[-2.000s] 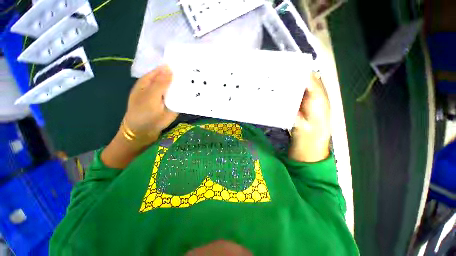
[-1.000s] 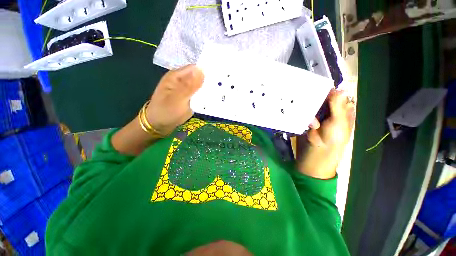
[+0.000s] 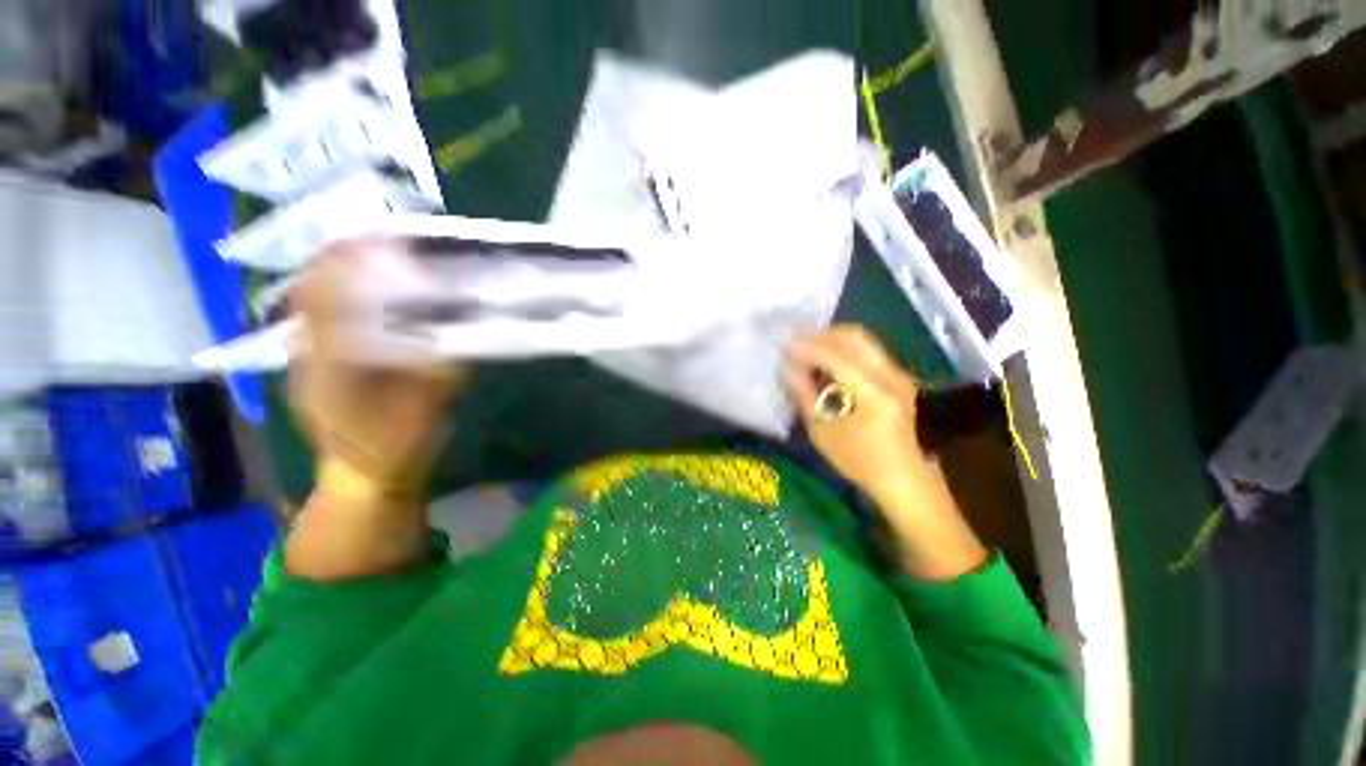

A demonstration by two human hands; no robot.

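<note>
My left hand (image 3: 367, 367), blurred, is shut on the left part of a white panel (image 3: 517, 337). The panel is raised and tilted, with dark parts showing along its inside; its right end is over the silvery-white sheet (image 3: 749, 367). My right hand (image 3: 869, 427) is a fist by the sheet's right edge, apart from the panel. A tan round end, seemingly of a hand driver (image 3: 835, 401), shows above its fingers; the rest of it is hidden. Another white panel (image 3: 734, 157) lies on the sheet, its outline washed out.
White units (image 3: 307, 142) with black parts stand in a row at left, beside a blue bin edge (image 3: 202, 247). Another unit (image 3: 936, 262) lies at the bench's right edge by the pale rail (image 3: 1056, 359). One panel (image 3: 1281, 427) lies on the conveyor. Yellow-green wires stick out.
The held panel has moved left and turned from its flat face to its inner side. My right hand has let go of it and moved left, now closed on the round-ended tool.
</note>
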